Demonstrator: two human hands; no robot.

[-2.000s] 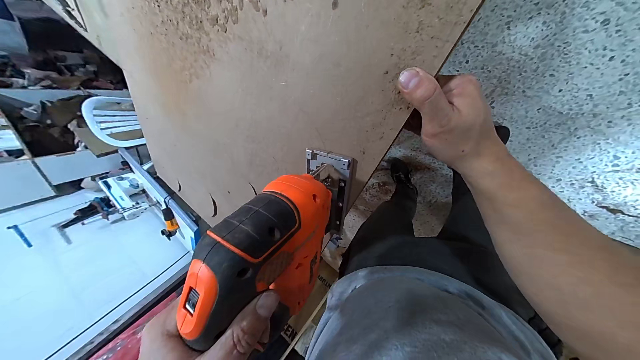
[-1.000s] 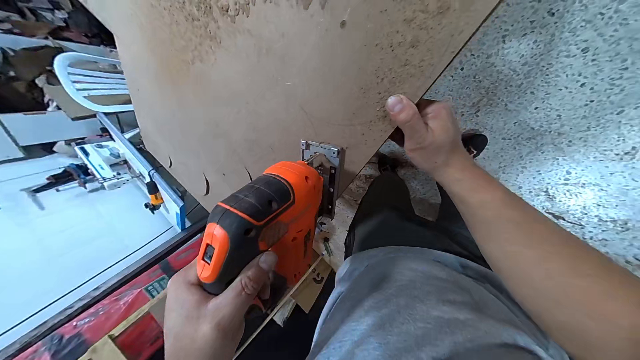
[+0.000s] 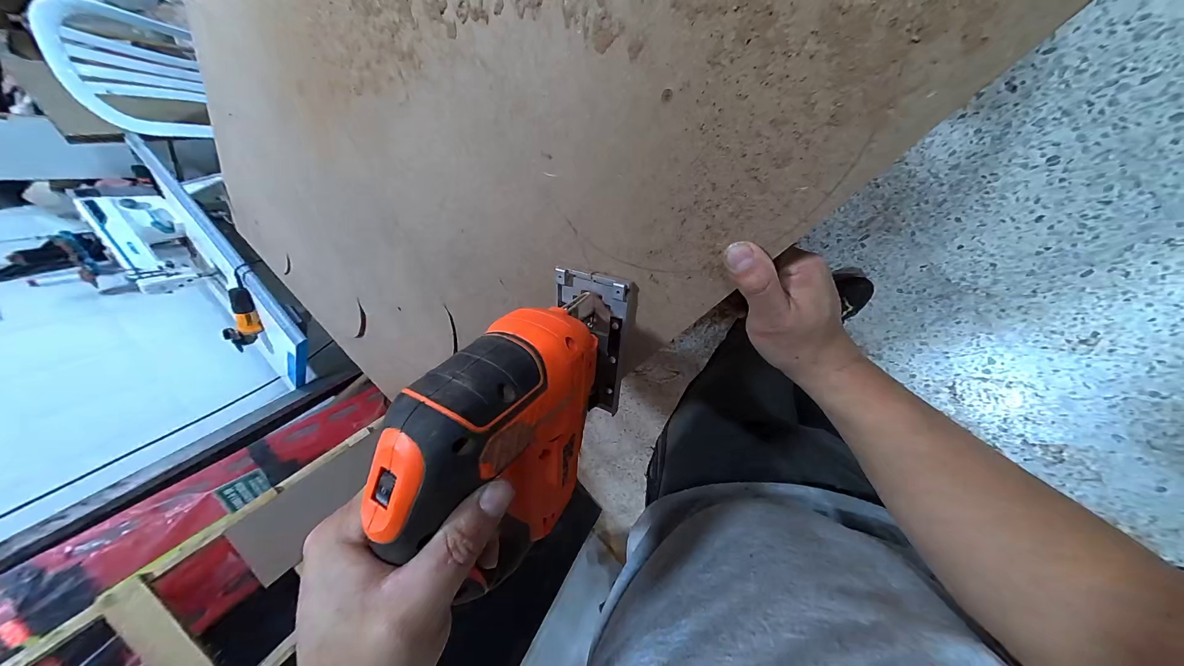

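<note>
My left hand [image 3: 398, 564], at lower left, grips the handle of an orange and black jigsaw [image 3: 518, 388], its thumb on the near side. The saw's metal base plate [image 3: 615, 314] rests on the lower edge of a large brown wood-based board [image 3: 481, 185]. The blade is hidden. My right hand [image 3: 786, 301] holds the board's right edge, thumb on top and fingers curled underneath, to the right of the base plate. A faint curved line runs across the board near that hand. Several short dark curved marks or slits lie left of the saw. The board's top is stained and speckled.
A white slatted chair [image 3: 129, 69] stands at upper left. A yellow and black tool [image 3: 243, 319] lies by a blue-ended rail [image 3: 222, 254]. Below are a wooden frame [image 3: 153, 615] and red sheeting [image 3: 139, 536]. Speckled floor [image 3: 1045, 305] and my shoe [image 3: 853, 291] show at right.
The view has shifted and turned, and the board's right edge now slants more. Each hand keeps its hold, the left on the jigsaw, the right on the board's edge.
</note>
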